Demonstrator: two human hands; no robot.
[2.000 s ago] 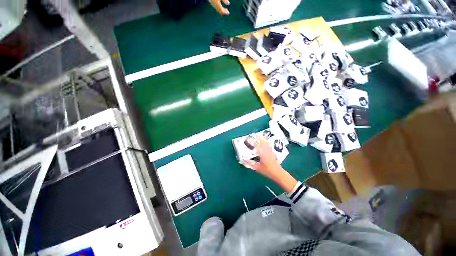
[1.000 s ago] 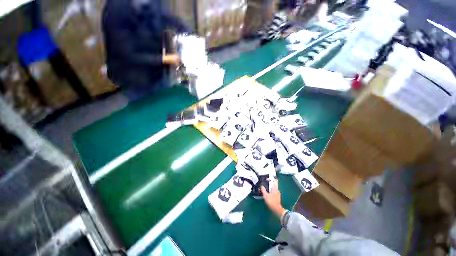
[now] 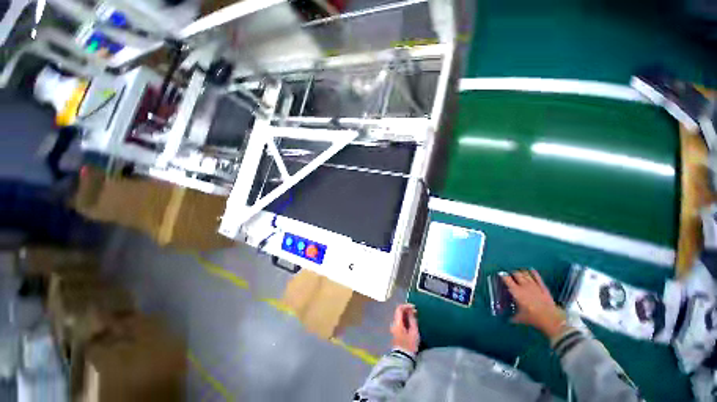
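Observation:
My right hand (image 3: 536, 298) holds a small dark-faced box (image 3: 500, 295) low over the green table, just right of the digital scale. The scale (image 3: 451, 253) has a pale square plate with nothing on it and a dark display and keys at its near edge. My left hand (image 3: 406, 328) is at the table's left edge, below the scale, small in view with fingers bent; no object shows in it. White boxes with round black pictures (image 3: 612, 297) lie to the right of my right hand.
The white-framed machine (image 3: 354, 263) with a black bed and coloured buttons stands left of the scale. The green belt (image 3: 566, 188) runs between white rails behind. The wooden board (image 3: 692, 184) and more boxes are at the right rim. A person (image 3: 31, 157) is at far left.
The view has swung left to the machine and scale. My right hand has moved from the box pile to beside the scale with a dark box. My left hand has come into view.

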